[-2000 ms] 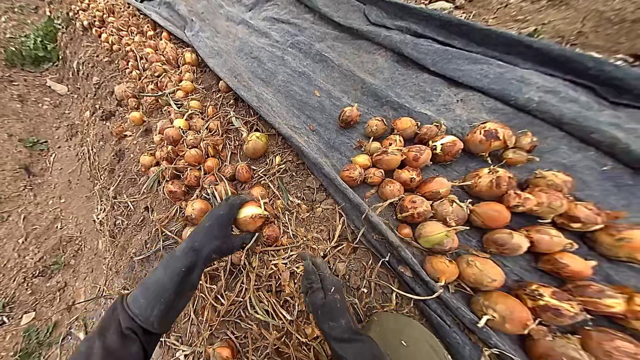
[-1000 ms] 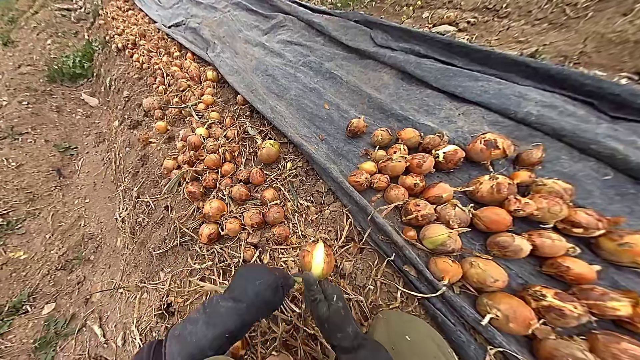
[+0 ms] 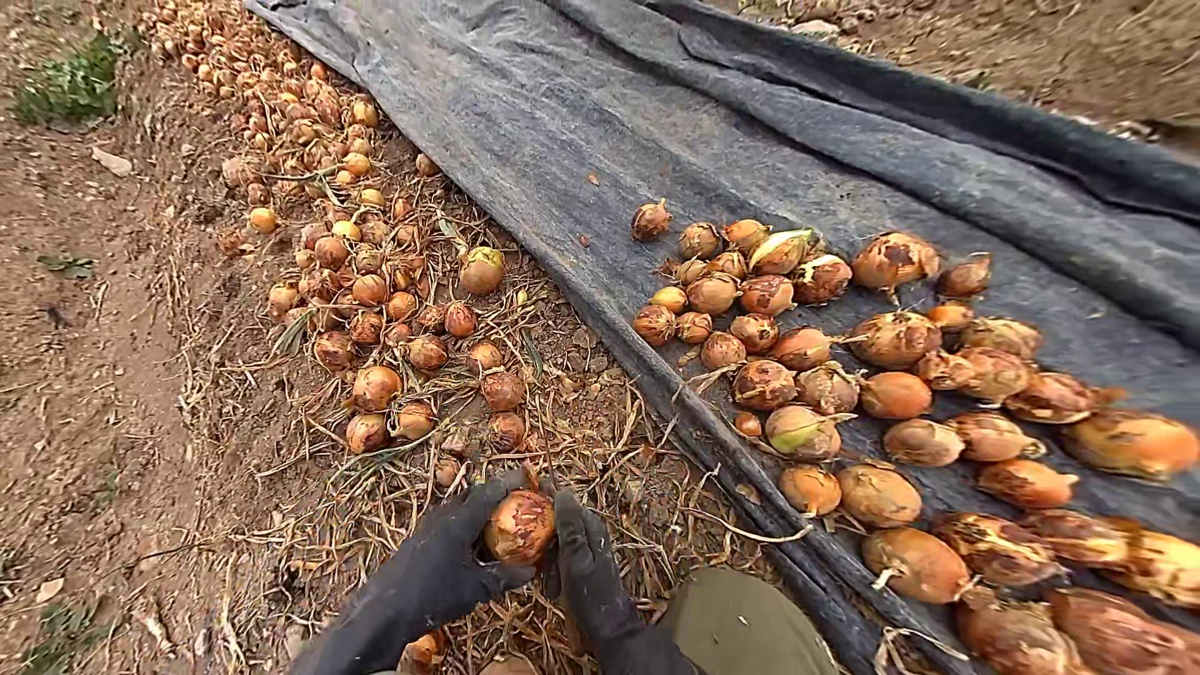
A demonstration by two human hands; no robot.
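Note:
An onion with brown, flaking skin is between my two dark-gloved hands, low in the middle of the head view. My left hand curls round its left side and grips it. Against its right side lie the fingers of my right hand; how firmly they press cannot be told. Loose onions lie on the soil and dry stalks just ahead of my hands. To the right, more onions rest on a dark fabric sheet, among them a pale green and white one near the far end of the group.
A long row of onions runs away along the sheet's left edge. Bare soil with a green weed is at the left. A knee in olive cloth is at the bottom, beside the sheet's rolled edge.
The pale-streaked onion held at my right fingertips a second ago is gone from there, and a pale green and white onion now shows on the sheet. A brown onion is now between my hands.

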